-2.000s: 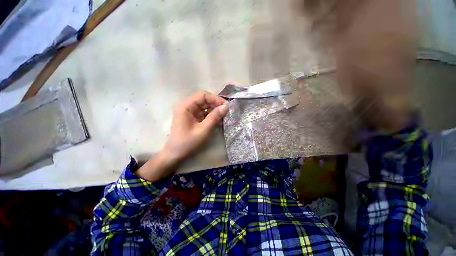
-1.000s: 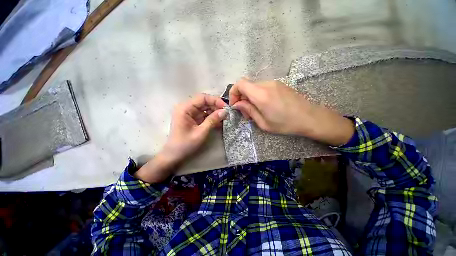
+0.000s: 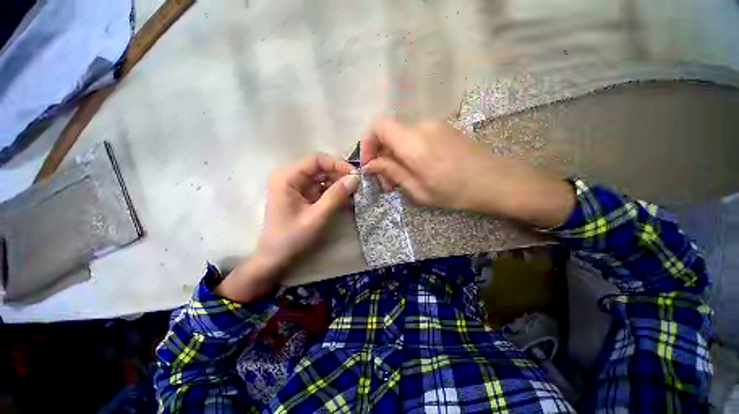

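Observation:
A speckled grey-beige sleeve (image 3: 519, 137) lies across the table from the centre to the right edge. Its narrow cuff end (image 3: 381, 230) is at the table's near edge. My left hand (image 3: 304, 210) pinches the upper corner of the cuff between thumb and fingers. My right hand (image 3: 429, 166) meets it there, its fingertips pinched at the same corner. A small dark fold or tip (image 3: 354, 152) shows just above the fingertips. Whether a needle or thread is between the fingers cannot be seen.
A second folded grey-beige piece (image 3: 65, 226) lies at the left. A brown wooden strip, likely a ruler (image 3: 89, 101), runs beside pale lining cloth (image 3: 57, 65) at the upper left. The cream table's near edge runs just in front of the wearer's checked shirt.
Since two seconds ago, my right hand has come down from the upper right to the cuff corner. In the last second both hands have shifted slightly left with the corner.

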